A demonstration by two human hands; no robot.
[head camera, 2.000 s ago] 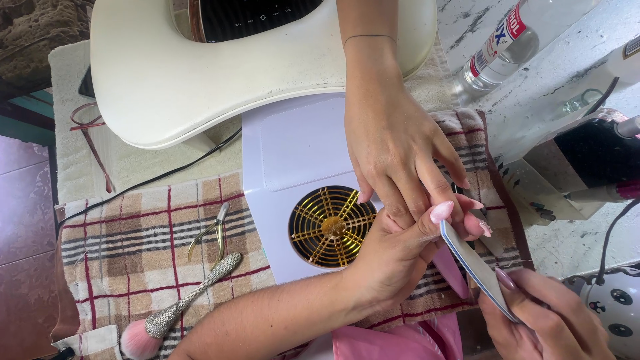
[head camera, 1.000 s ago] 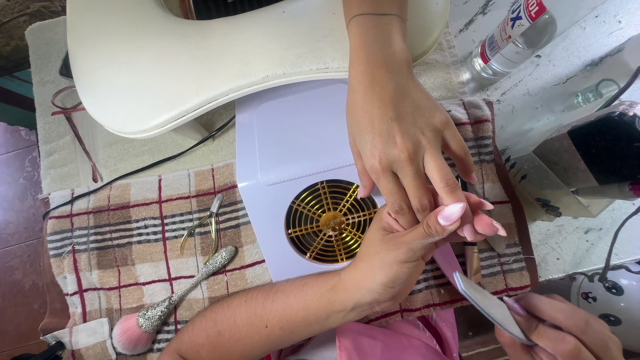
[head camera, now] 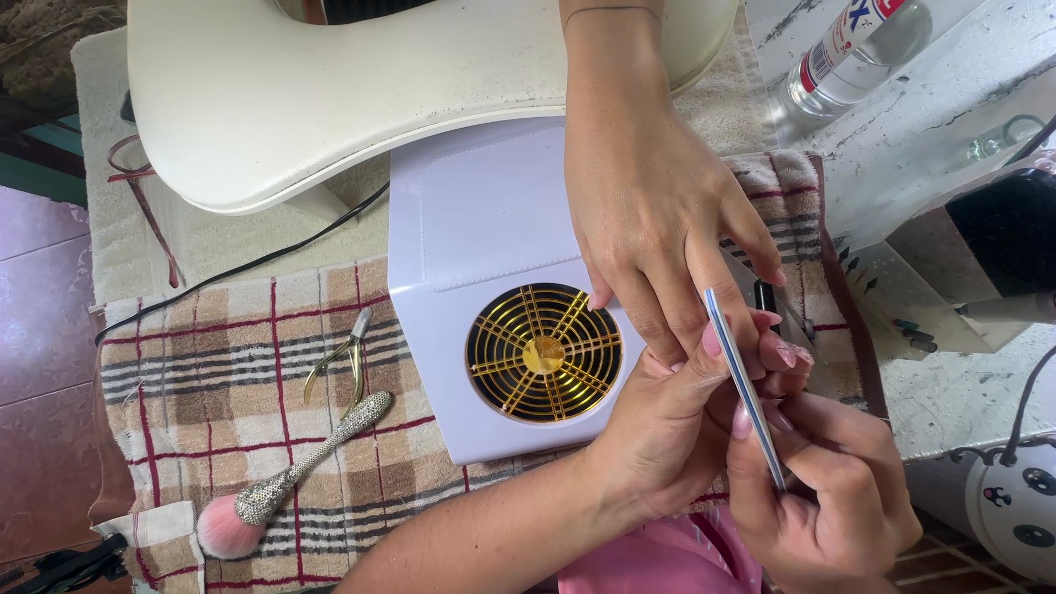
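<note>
My left hand (head camera: pixel 668 429) comes in from the lower middle and holds the fingers of another person's hand (head camera: pixel 652 198), which reaches down from the top. A nail file (head camera: pixel 747 392) is pinched between the thumb and fingers of my right hand (head camera: pixel 825 487). Its thin edge faces the camera, and its upper end lies over the fingertips of the other person's hand. Beneath and left of the hands sits a white nail dust collector (head camera: pixel 487 206) with a round gold fan grille (head camera: pixel 544 353). The exact contact of file and nail is hidden.
A white padded armrest (head camera: pixel 371 74) spans the top left. On the checked towel (head camera: pixel 206 363) lie gold-handled cuticle nippers (head camera: pixel 355 355) and a pink brush (head camera: pixel 289 483) with a glittering handle. A clear bottle (head camera: pixel 850 58), a holder with brushes (head camera: pixel 907 305) and a black cable (head camera: pixel 264 260) are also there.
My right hand has moved up and left with the nail file, from below the held fingers to over them. The file now shows its narrow edge. My left hand still holds the other person's fingers.
</note>
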